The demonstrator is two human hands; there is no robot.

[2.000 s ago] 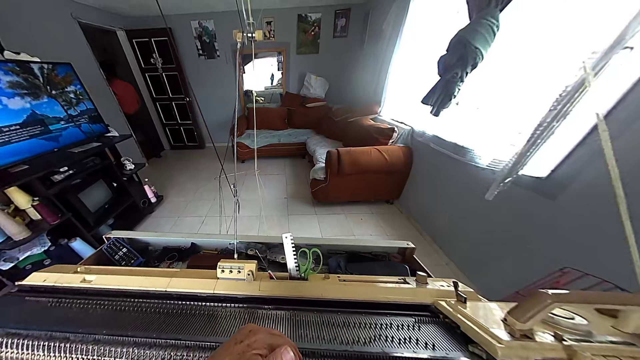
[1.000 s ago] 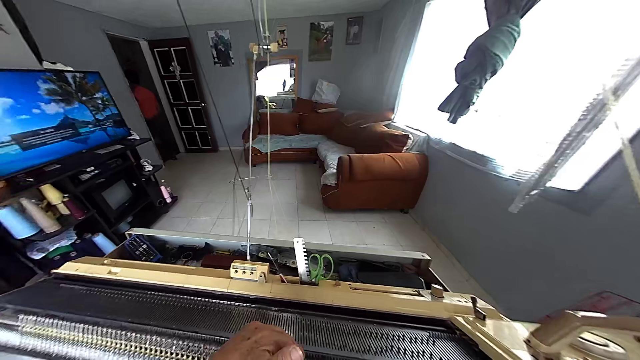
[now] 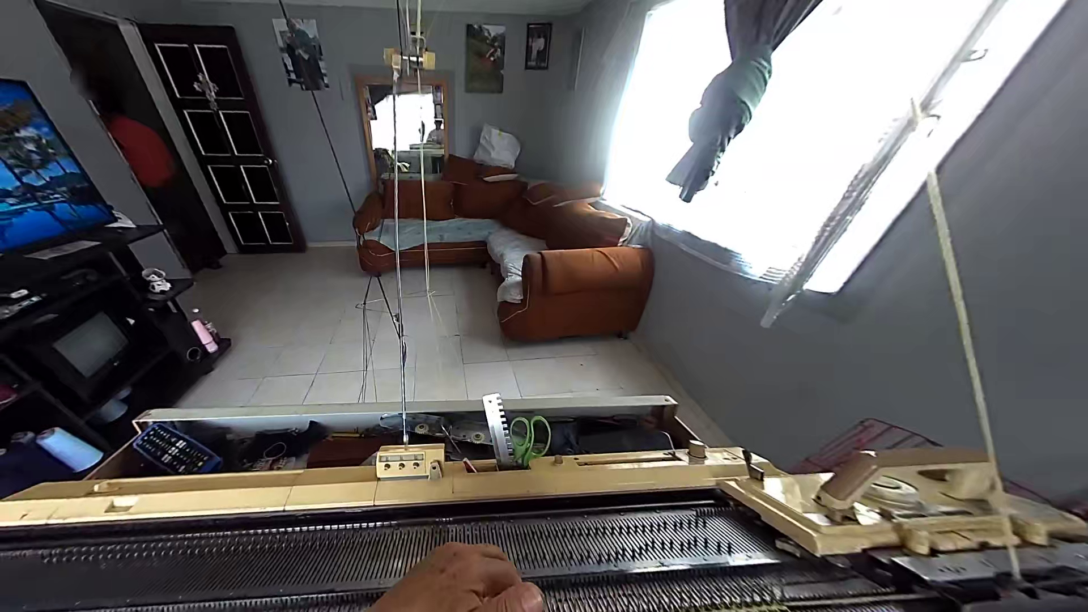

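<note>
My left hand (image 3: 463, 580) is low in the middle of the head view, palm down over the needle bed (image 3: 340, 548) of a knitting machine. Its fingers are curled, with the thumb on the right side; their tips are hidden, so I cannot tell what they hold or touch. My right hand is out of view. A row counter (image 3: 410, 461) sits on the cream rail beyond the bed. The cream knitting carriage (image 3: 901, 501) stands at the bed's right end, with yarn (image 3: 960, 314) running down in front of it.
Behind the rail, an open tray (image 3: 408, 406) holds green-handled scissors (image 3: 530, 438), a toothed white tool (image 3: 496, 425) and other items. Yarn strands hang from the tension mast (image 3: 410, 59). Yarn cones (image 3: 68, 450) stand left. A person (image 3: 144, 153) is in the doorway.
My left hand remains over the needle bed with curled fingers, slightly farther right relative to the row counter than one second ago. The view has swung somewhat right since then.
</note>
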